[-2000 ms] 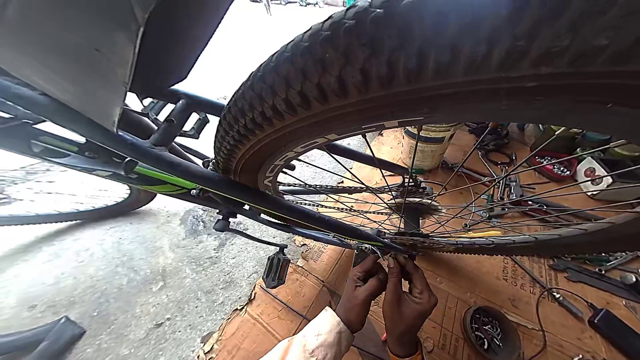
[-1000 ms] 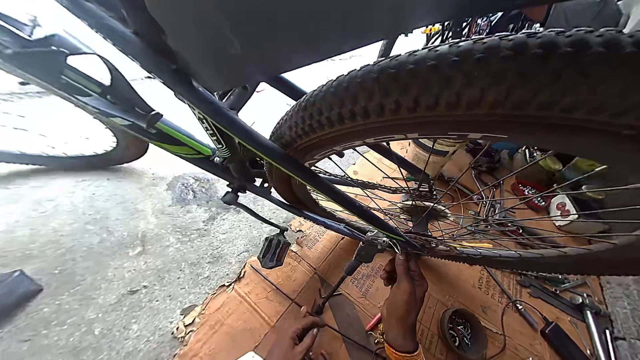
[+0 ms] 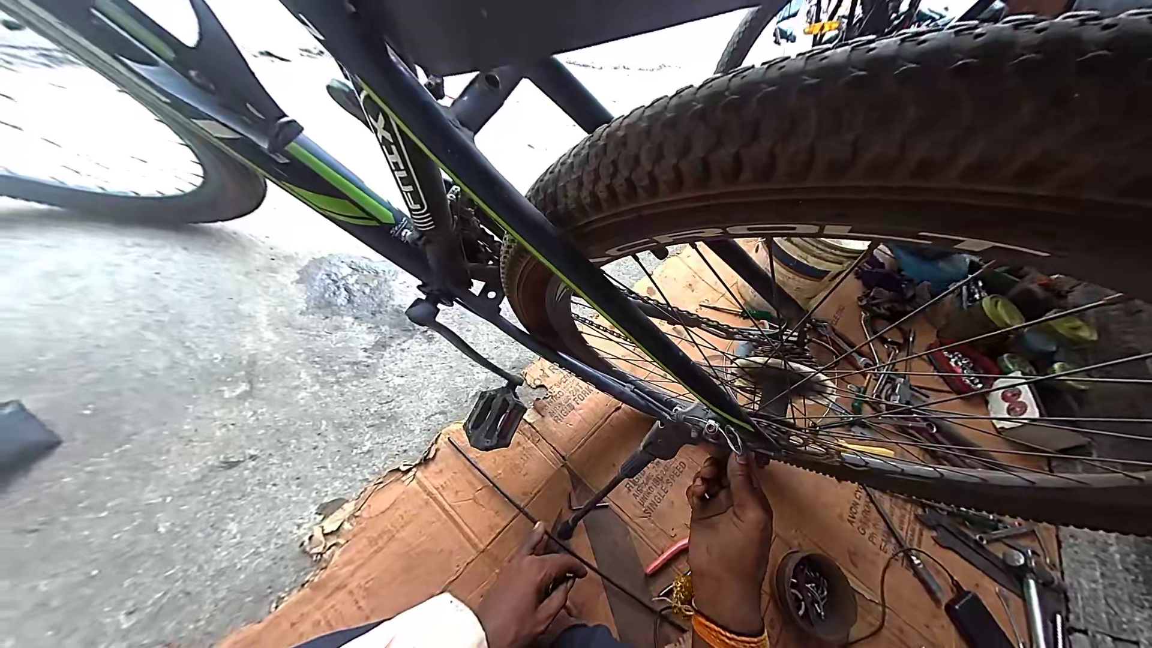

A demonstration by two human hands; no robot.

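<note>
Across the view stands a bicycle with a black and green frame (image 3: pixel 576 270) and a rear wheel with a knobbly tire (image 3: pixel 774 153). My right hand (image 3: pixel 731 531) is raised to the wheel's axle end, its fingertips at a small metal part beside the frame; whether they grip it is unclear. Just left of those fingers is the bicycle's kickstand (image 3: pixel 630 468), reaching down to the cardboard. My left hand (image 3: pixel 533 585) is low, close to the kickstand's foot and a thin black rod (image 3: pixel 504 495), fingers curled; its grip cannot be made out.
Flattened cardboard (image 3: pixel 405 558) covers the ground. A bowl of small metal parts (image 3: pixel 814 594) sits right of my right hand, near a hammer (image 3: pixel 1026 576) and other tools. A pedal (image 3: pixel 495 418) hangs at the left. Beyond the spokes are a bucket (image 3: pixel 814 261) and more tools.
Two seconds ago both hands were together at the axle end. My left hand has since moved down and left, while my right hand stays there. The view has shifted closer.
</note>
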